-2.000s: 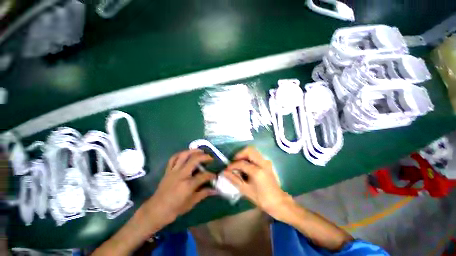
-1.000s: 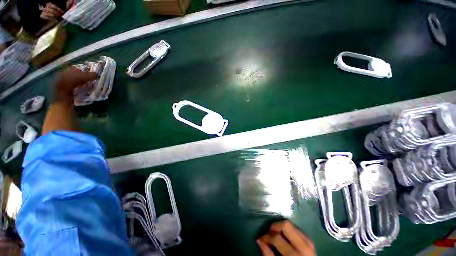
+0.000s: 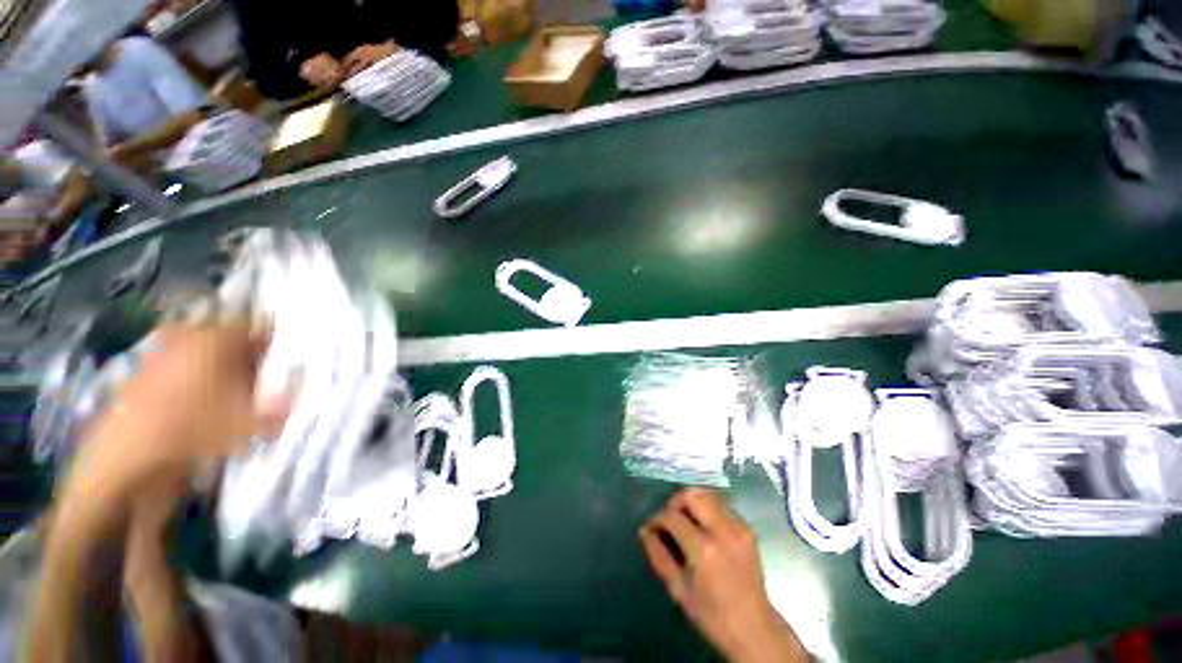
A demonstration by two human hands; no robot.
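Observation:
My left hand (image 3: pixel 201 395) is strongly blurred at the left, gripping a blurred stack of white looped plastic frames (image 3: pixel 311 389) raised above the bench. My right hand (image 3: pixel 706 557) is low on the green bench with curled fingers, a gap by the thumb and nothing visible in it. A pile of thin pins (image 3: pixel 681 417) lies just beyond it. Left-hand frames (image 3: pixel 447 518) overlap on the bench, partly hidden by the blurred stack. Two upright frame stacks (image 3: pixel 830 453) stand right of the pins.
Several bulk frame stacks (image 3: pixel 1076 479) fill the right bench. A pale strip (image 3: pixel 648 334) separates bench and belt. Loose frames (image 3: pixel 544 293) lie on the belt. Beyond are cardboard boxes (image 3: pixel 555 67), more frame stacks and other people's hands (image 3: pixel 344 65). Another arm shows at lower left.
My left hand has come back from the belt towards the bench with the group of frames. My right hand has stayed near the pins. The view has shifted, showing more of the far side.

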